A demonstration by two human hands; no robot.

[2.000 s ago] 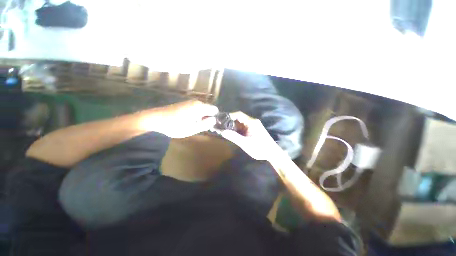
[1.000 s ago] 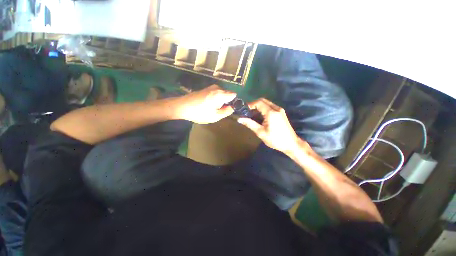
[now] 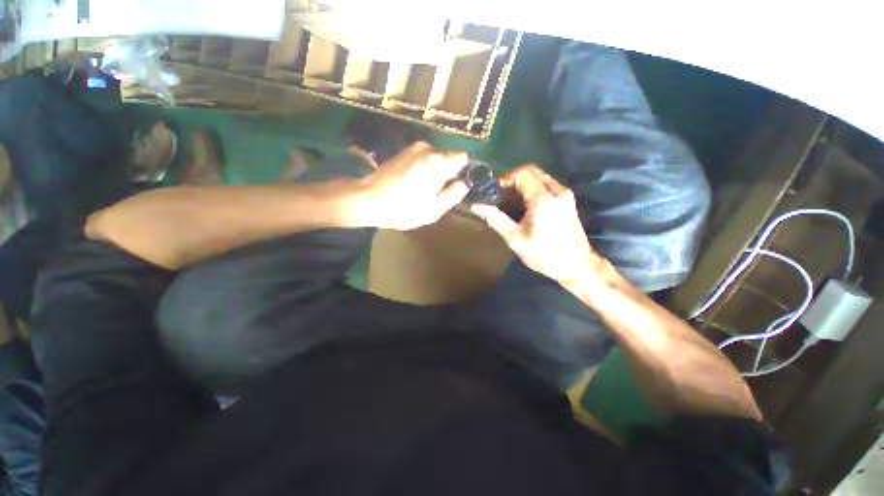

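Note:
A small black device (image 3: 482, 181) with a round, ringed face is held between my two hands above my lap. My left hand (image 3: 412, 190) grips its left side with thumb and fingers. My right hand (image 3: 545, 215) grips its right side, with the thumb below and the curled fingers above. A dark part continues into my right hand, mostly hidden by the fingers; I cannot tell what it is.
A partitioned cardboard box (image 3: 390, 101) stands beyond my hands, under the white table edge (image 3: 620, 27). A white cable with an adapter block (image 3: 836, 310) lies at the right. Crinkled clear plastic (image 3: 139, 64) is at the upper left. A person's jeans-covered leg (image 3: 630, 174) is beside my right hand.
The view has shifted, so more of the partitioned box shows than two seconds ago. Both hands sit slightly higher and further right in view, still on the black device.

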